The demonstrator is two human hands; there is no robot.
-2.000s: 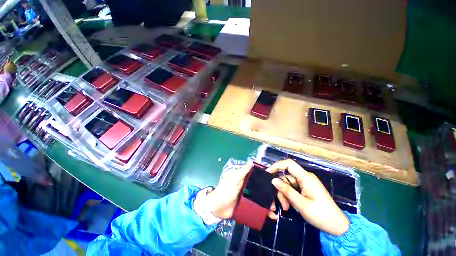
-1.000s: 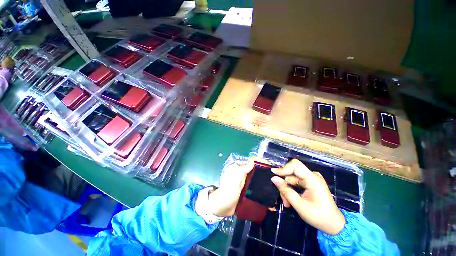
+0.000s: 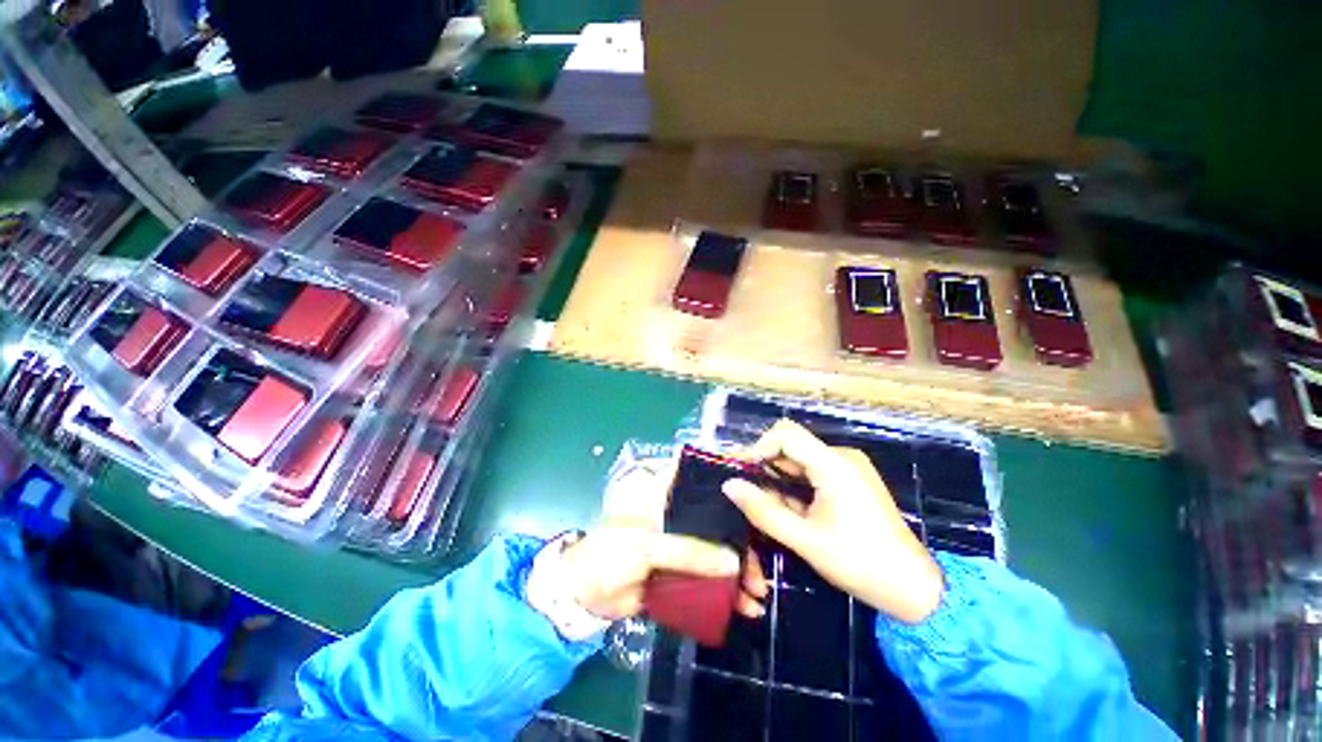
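Note:
My left hand (image 3: 631, 563) holds a red device (image 3: 693, 603) over the panel tray, its thumb lying across the device's middle. The device's upper part is covered in black, with no pale frame showing. My right hand (image 3: 841, 525) has its thumb and fingertips at the device's top edge. Whether a thin piece is pinched there is too blurred to tell. The panel tray (image 3: 950, 478), with its grid of black rectangles, lies under both hands. Crinkled clear plastic (image 3: 635, 467) shows beside it.
A tan board (image 3: 624, 312) bears a clear tray with a covered device (image 3: 711, 274) and several pale-framed devices (image 3: 873, 312). A brown backboard (image 3: 870, 73) stands behind. Stacked blister trays stand left (image 3: 312, 529) and right (image 3: 1254, 478). A metal post (image 3: 109, 131) rises upper left.
The view has shifted right, bringing the right stack further in. My left thumb now lies across the device's front. My right fingertips have moved up to its top edge.

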